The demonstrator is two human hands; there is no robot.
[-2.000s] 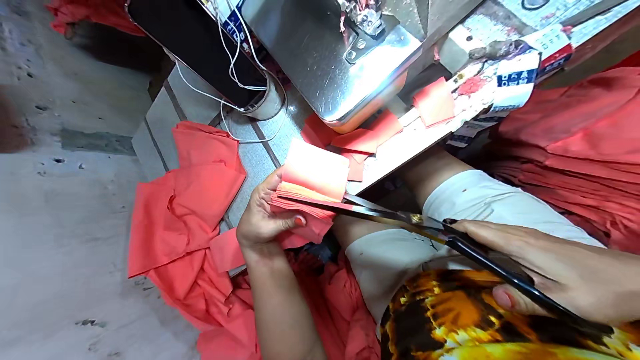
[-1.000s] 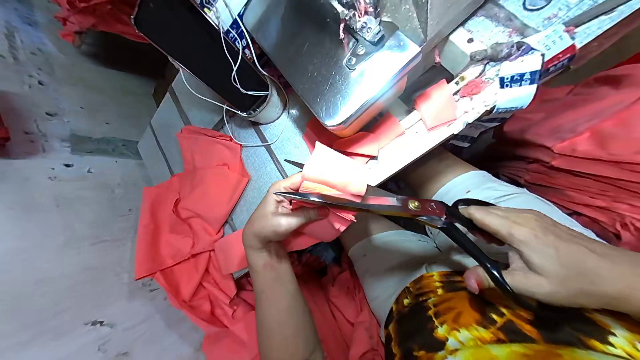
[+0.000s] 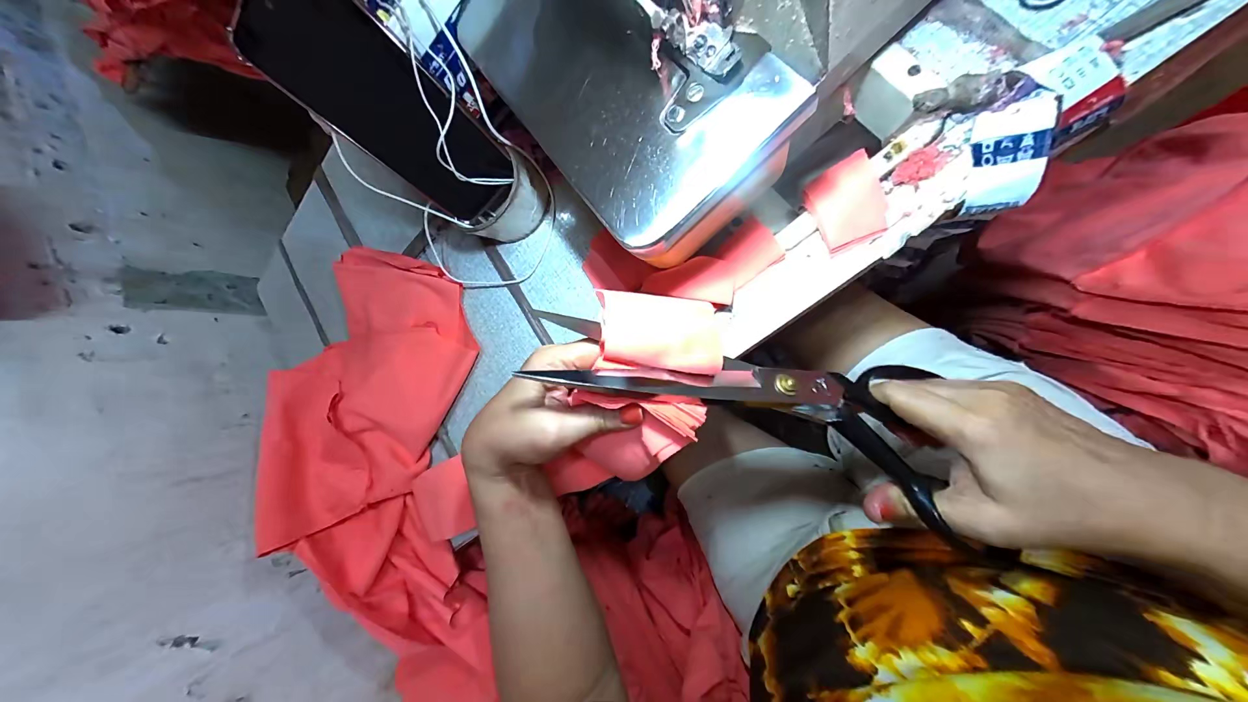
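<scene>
My left hand (image 3: 546, 414) grips a stack of folded coral fabric pieces (image 3: 658, 336), its thumb pressed on the near side. Black-handled tailor's scissors (image 3: 780, 383) are in my right hand (image 3: 985, 458), fingers and thumb through the handle loops. The blades are parted around the stack: one crosses over it with its tip near my left hand, the other passes behind it. Layered fabric edges fan out below the upper blade.
A sewing machine's metal bed (image 3: 634, 117) lies beyond my hands. Fabric pieces (image 3: 846, 202) rest along the table edge. To the left are a black phone-like device (image 3: 370, 97) with a white cable (image 3: 448, 136) and draped coral cloth (image 3: 390, 409). More coral cloth (image 3: 1150, 273) is at right.
The scissors, narrowly parted two seconds ago, now have their blades spread wide around the fabric stack. My right hand's grip on the handles has widened. My left hand still holds the stack.
</scene>
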